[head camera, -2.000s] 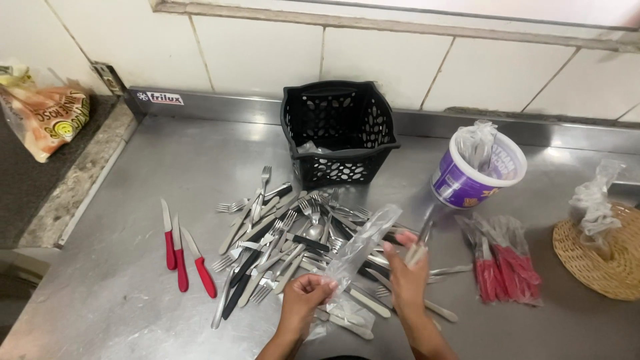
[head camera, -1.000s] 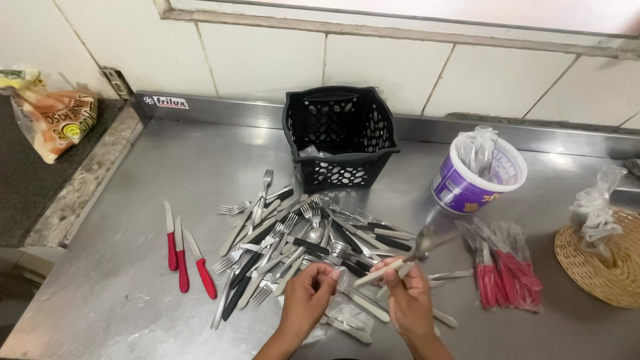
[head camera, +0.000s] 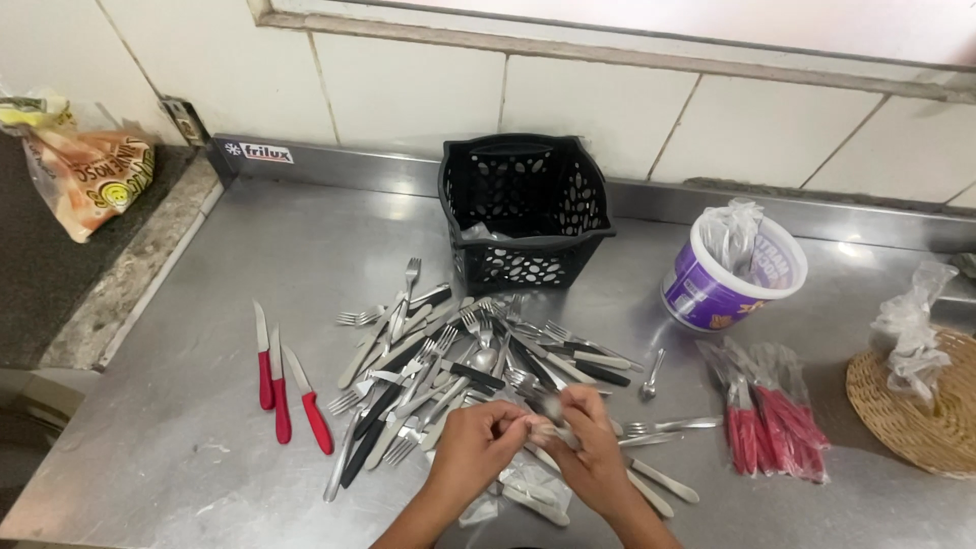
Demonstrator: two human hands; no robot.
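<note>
My left hand (head camera: 484, 438) pinches a small piece of clear plastic, close against my right hand (head camera: 587, 442). The right fingers are closed around something blurred and metallic, probably cutlery, mostly hidden. Both hands are over the near side of a heap of forks, spoons and table knives (head camera: 427, 381) with cream or black handles. Below them a clear plastic bag (head camera: 534, 484) lies over cream-handled cutlery. Three red-handled knives (head camera: 280, 404) lie at the left. A small spoon (head camera: 652, 374) lies right of the heap. Bagged red-handled cutlery (head camera: 774, 419) lies farther right.
Behind the heap stands a black perforated plastic basket (head camera: 526, 263) with some clear plastic inside. A purple and white tub (head camera: 698, 293) holds plastic bags. A woven mat (head camera: 884, 396) with a knotted plastic bag (head camera: 911, 335) is at the right, and a food bag (head camera: 91, 175) at the far left.
The long clear bag held up two seconds ago is no longer raised. My hands have come together. The small spoon now lies on the steel right of the heap, where none showed a second ago.
</note>
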